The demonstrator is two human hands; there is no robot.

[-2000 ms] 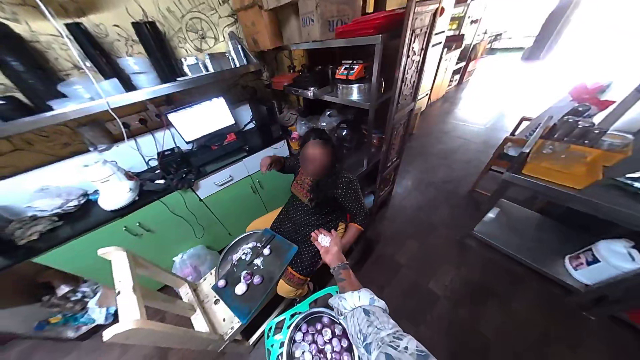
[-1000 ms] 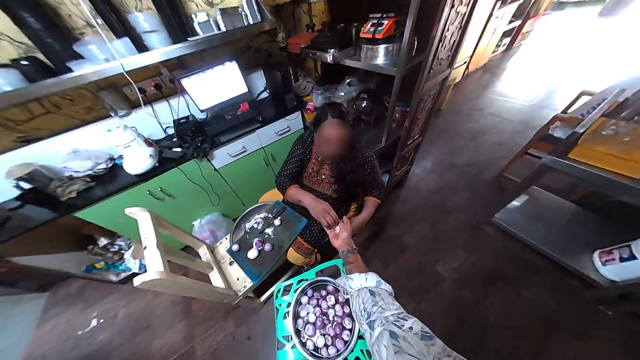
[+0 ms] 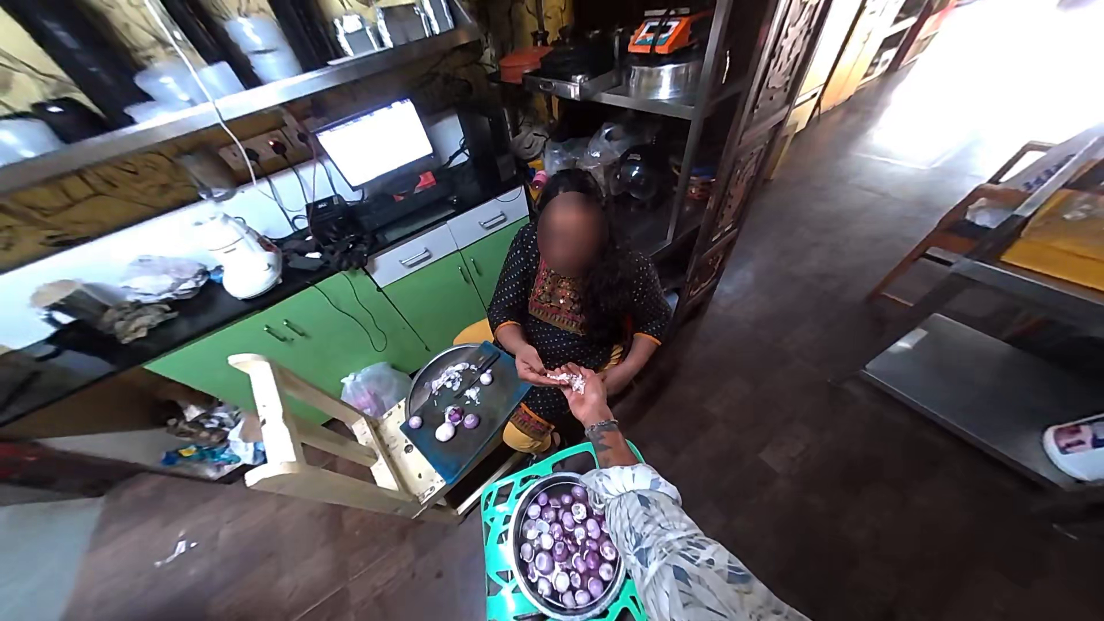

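My right hand (image 3: 587,397) reaches forward palm up, with chopped onion (image 3: 569,379) lying on its palm and fingers. A seated person's hand (image 3: 536,366) is against my fingertips, at the same chopped onion. My left hand is out of view. Below my forearm, a round metal bowl (image 3: 516,565) full of peeled purple onions rests on a green plastic stool (image 3: 495,509). To the left, a dark cutting board (image 3: 461,448) holds whole onions, chopped pieces and a knife (image 3: 479,373), partly over a round metal tray (image 3: 420,390).
A wooden chair (image 3: 285,431) supports the board at left. Behind it run green cabinets (image 3: 345,319) with a monitor (image 3: 375,142) and a white kettle (image 3: 241,259) on the counter. A metal shelf rack (image 3: 681,108) stands behind the person; a steel table (image 3: 975,397) is at right.
The seated person's raised hand has come down to my outstretched hand. That person's other arm has also lowered. The view has shifted closer to them.
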